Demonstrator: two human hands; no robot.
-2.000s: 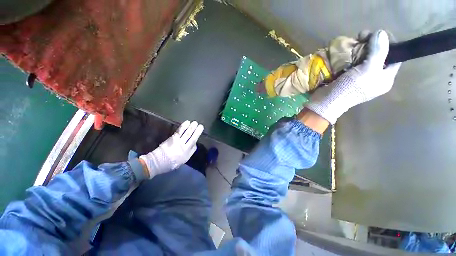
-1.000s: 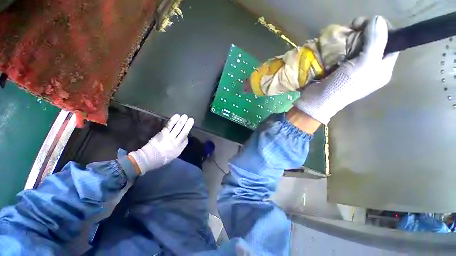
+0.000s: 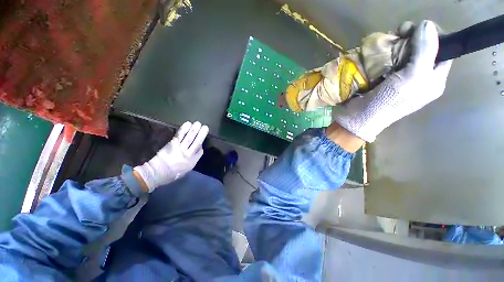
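A green circuit board (image 3: pixel 260 91) with rows of small pale marks lies on the dark green-grey surface of the booth. My right hand (image 3: pixel 395 99), in a white glove, grips a hand-held nozzle (image 3: pixel 337 80) wrapped in off-white cloth with yellow bands. Its blunt tip is over the right part of the board and hides some of it. Whether it touches cannot be told. My left hand (image 3: pixel 174 157), in a white glove, holds nothing. Its fingertips are at the front edge of the surface, left of the board, fingers slightly apart.
A worn red curtain flap (image 3: pixel 61 60) hangs at the upper left. Below it are a green conveyor (image 3: pixel 16 148) and its pale rail (image 3: pixel 45 165). A metal booth wall (image 3: pixel 431 160) stands at the right, with yellowish sealant (image 3: pixel 309 25) along the back edge. A black hose (image 3: pixel 475 38) runs off right.
The board, surface and flap have shifted left and slightly up in the picture. The nozzle tip, held in my right hand, has moved right across the board since one second ago. My left hand remains near the edge.
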